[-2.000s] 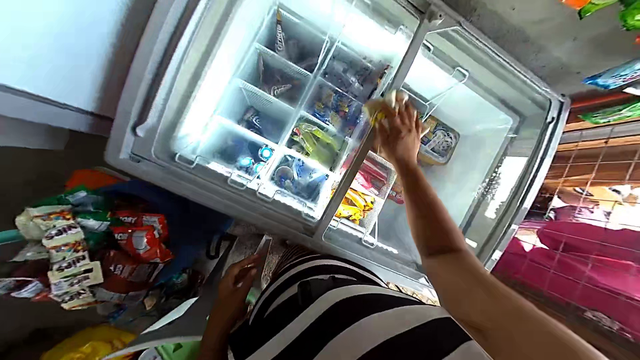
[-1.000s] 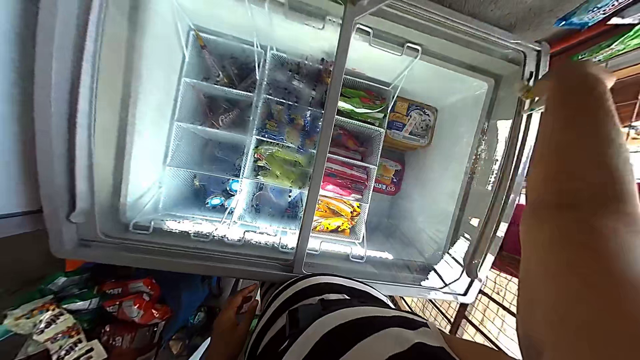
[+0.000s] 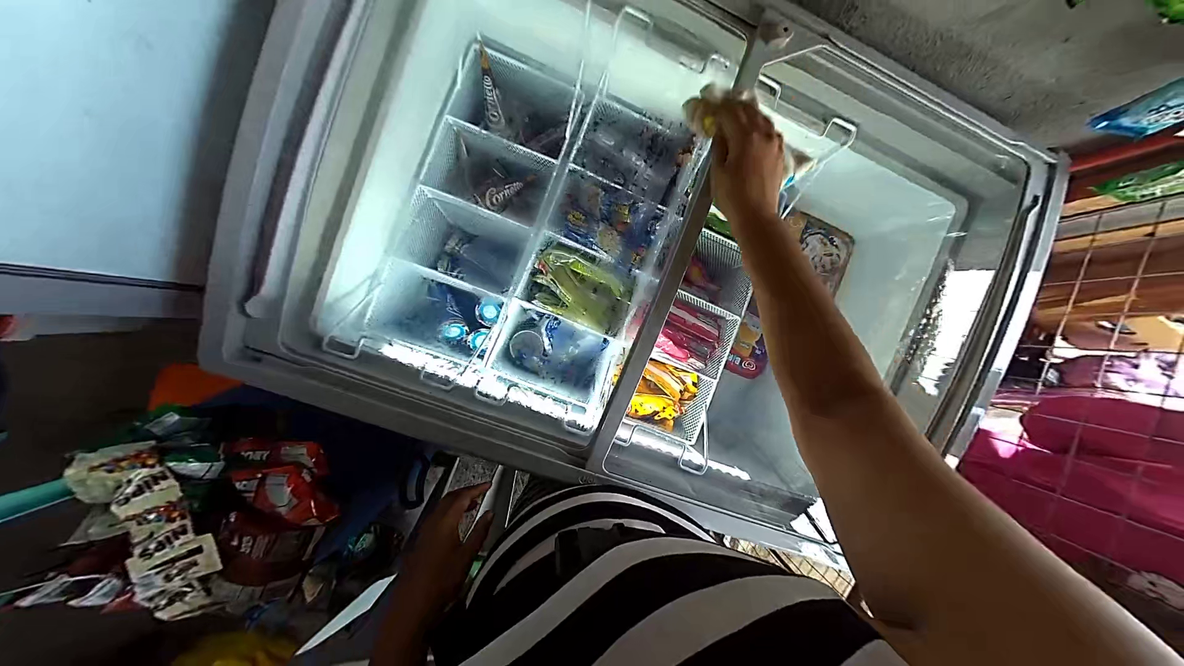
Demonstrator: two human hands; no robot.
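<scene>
A chest freezer with glass lids (image 3: pixel 407 407) spans the view, its white wire baskets filled with ice cream packs. My right hand (image 3: pixel 745 153) is over the upper end of the grey bar (image 3: pixel 647 351) between the lids, its fingers closed on a pale cloth (image 3: pixel 705 109) with a yellow patch. Low in front of my striped top, my left hand (image 3: pixel 453 527) hangs beside the freezer's near edge; whether it holds anything cannot be told. Under the left glass are wrapped cones (image 3: pixel 492 102) and green packs (image 3: pixel 581 287); orange packs (image 3: pixel 661 393) lie right of the bar.
Hanging snack packets (image 3: pixel 277 481) are at the lower left. A wire grid (image 3: pixel 1091 324) with magenta fabric (image 3: pixel 1073 444) behind it stands at the right. More packets (image 3: pixel 1147 111) hang at the upper right. A white surface (image 3: pixel 102 139) borders the freezer on the left.
My right hand has moved from the freezer's far right edge back to the upper end of the middle bar. The left hand stays low by the freezer's near edge.
</scene>
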